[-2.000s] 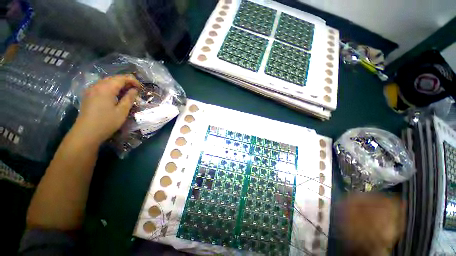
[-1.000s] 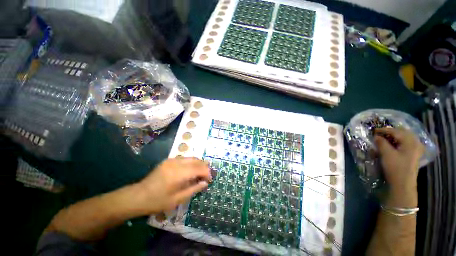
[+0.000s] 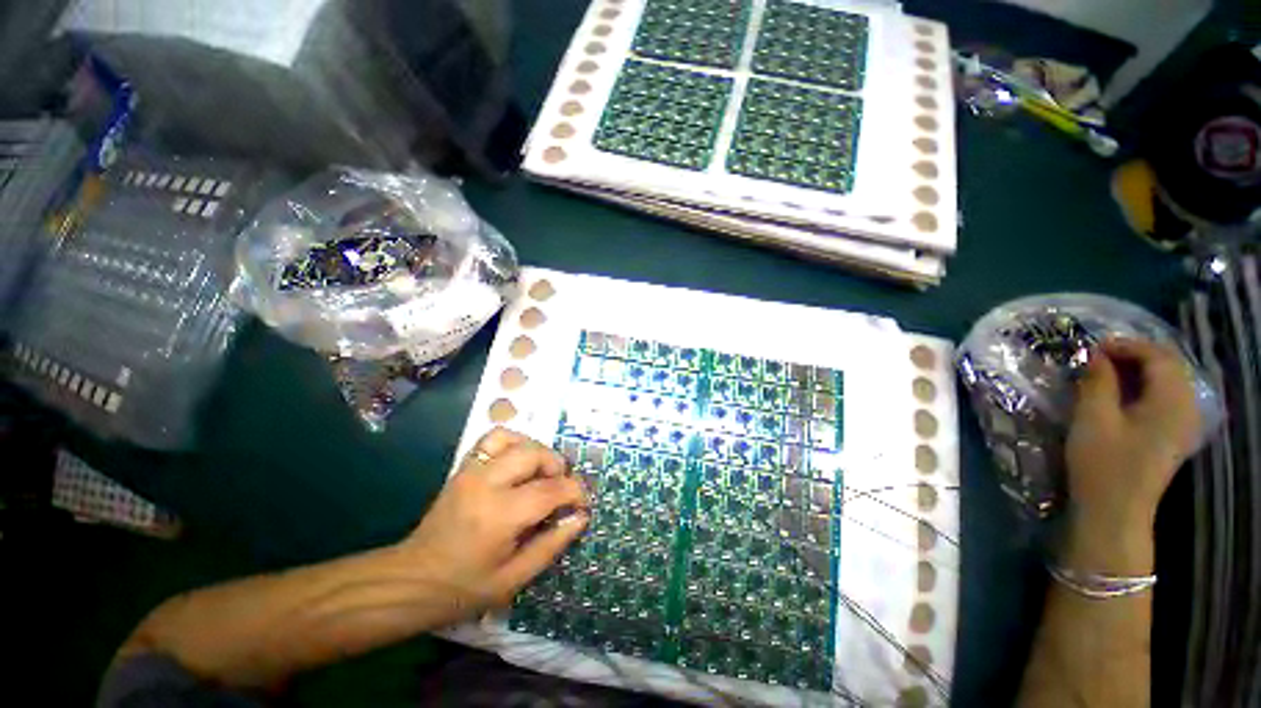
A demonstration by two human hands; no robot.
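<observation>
A green circuit board panel (image 3: 747, 553) lies on a white carrier board (image 3: 885, 581) with round brown holes down both sides. My left hand (image 3: 505, 519) is bare and rests over the panel's left edge, fingers bent; any part between its fingertips is too small to tell. My right hand (image 3: 1134, 429) is at the right parts bag (image 3: 1003, 401), thumb and fingers near its opening; what the fingertips hold cannot be told. The left parts bag (image 3: 311, 311) is clear and crinkled, with dark shiny pieces inside and a white patch. Thin dark wires cross the carrier's right side.
Stacked carriers (image 3: 892, 208) with four green blocks stand at the back. Clear plastic trays (image 3: 125, 297) lie at far left. A yellow-green pen-like tool (image 3: 1058, 114), a black round container (image 3: 1224, 145) and upright striped carriers (image 3: 1231, 470) are on the right.
Since the oldest frame, my left hand has moved from the left bag to the panel's left edge, and my right hand has come to the right bag. In the last second both shifted only slightly.
</observation>
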